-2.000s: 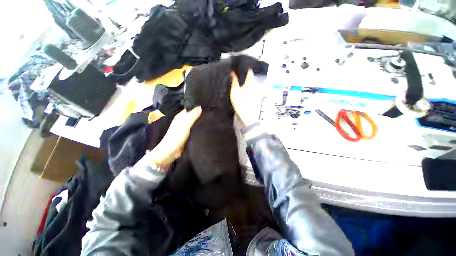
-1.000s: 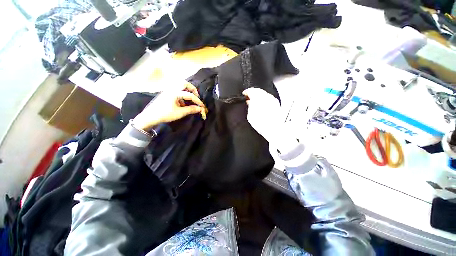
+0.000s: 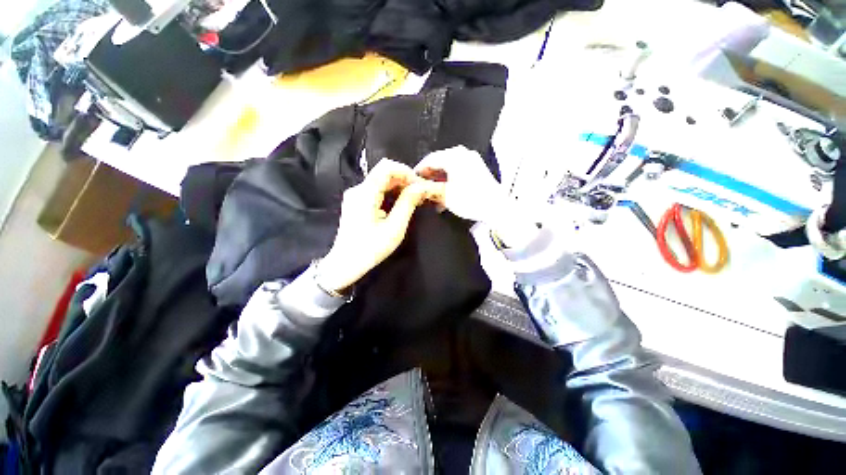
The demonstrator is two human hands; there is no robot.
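The black garment lies over the table's front edge and the lap, its folded upper end flat on the table. My left hand and my right hand meet above it, fingertips together, pinching a small bit of the garment's edge. The exact bit between the fingers is hidden by them. The white sewing machine with a blue stripe stands right of my hands; its needle area has no cloth at it.
Scissors with red and orange loops lie on the right. A black flat object is at the right edge. More black garments lie at the back and hang at left. A cardboard box stands at left.
My left hand has moved right to meet my right hand at the garment's edge. The garment was turned and spread more to the left. The view has shifted.
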